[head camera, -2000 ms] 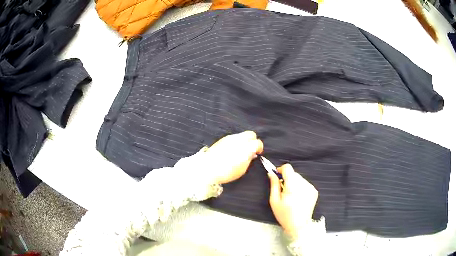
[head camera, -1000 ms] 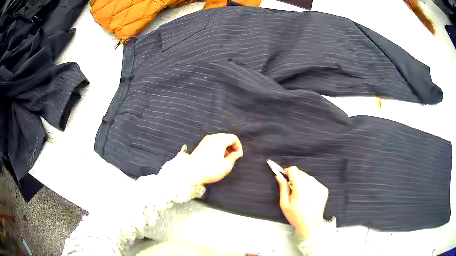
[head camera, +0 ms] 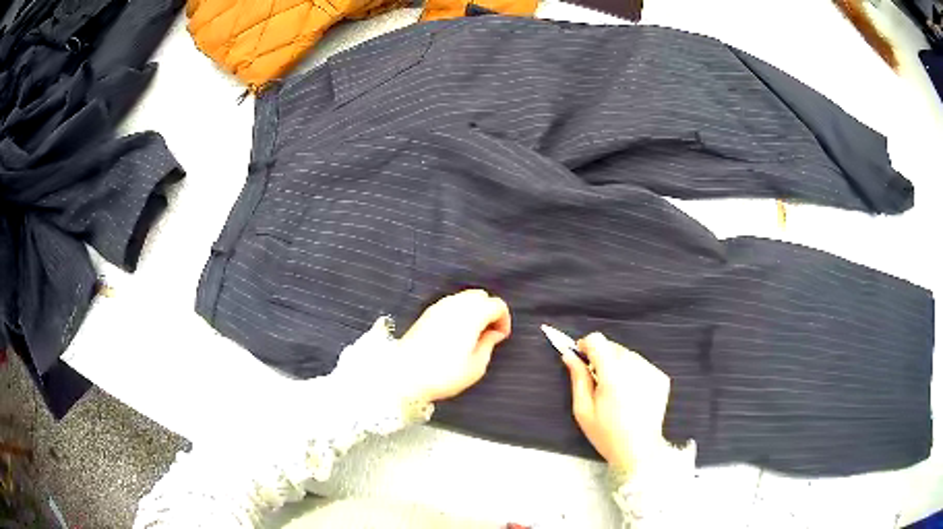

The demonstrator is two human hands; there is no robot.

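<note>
Dark pinstripe trousers (head camera: 341, 227) lie spread across the table, waistband at the left and legs towards the right. My left hand (head camera: 455, 346) rests low over the nearer leg with its fingers curled together. Nothing shows in its fingertips; a fine thread there would be too small to tell. My right hand (head camera: 620, 398) is to its right, closed around thread snips (head camera: 559, 339). Their pale pointed blades stick out up and left, over the cloth and short of my left hand. Most of the grip is hidden in my palm.
A heap of dark striped garments (head camera: 83, 165) hangs over the table's left edge. An orange-brown quilted jacket (head camera: 264, 36) lies beyond the waistband. A brown fluffy strip (head camera: 869, 36) is at the far right. The white table (head camera: 155, 382) has speckled floor (head camera: 114, 455) below left.
Compared with two seconds ago, my left hand has moved left and away from the blades. In the last second it has shifted slightly down, its fingers more closed, and the snips slightly left.
</note>
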